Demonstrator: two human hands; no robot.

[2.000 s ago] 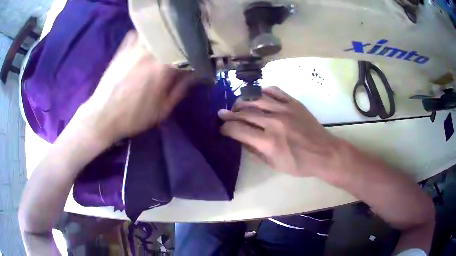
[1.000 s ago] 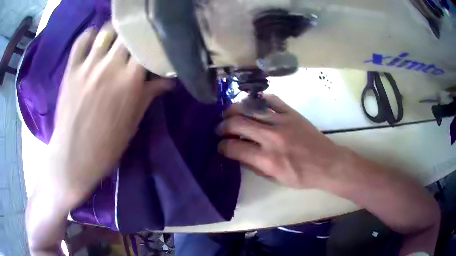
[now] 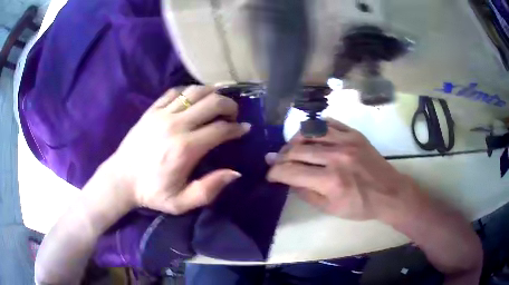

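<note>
A large bunched purple garment (image 3: 100,89) lies left of the cream sewing machine head (image 3: 223,39). A darker purple band (image 3: 234,222) runs from under the head towards the table's front edge. My left hand (image 3: 184,150), with a ring, lies on the cloth left of the needle area, fingers spread, pressing it flat. My right hand (image 3: 335,172) rests with bent fingers on the cloth's right edge, just in front of the needle area. The needle and presser foot are mostly hidden behind the dark upright bar (image 3: 282,55).
Black-handled scissors (image 3: 432,123) lie on the cream table (image 3: 335,239) right of my right hand. A small black fitting (image 3: 495,143) is at the right edge. A dark wooden piece of furniture (image 3: 19,39) stands at the upper left. The wearer's legs are below the table edge.
My left hand has moved from the bunched garment at the left to the cloth near the needle. My right hand stays by the needle. The view has shifted, and the machine head appears further right.
</note>
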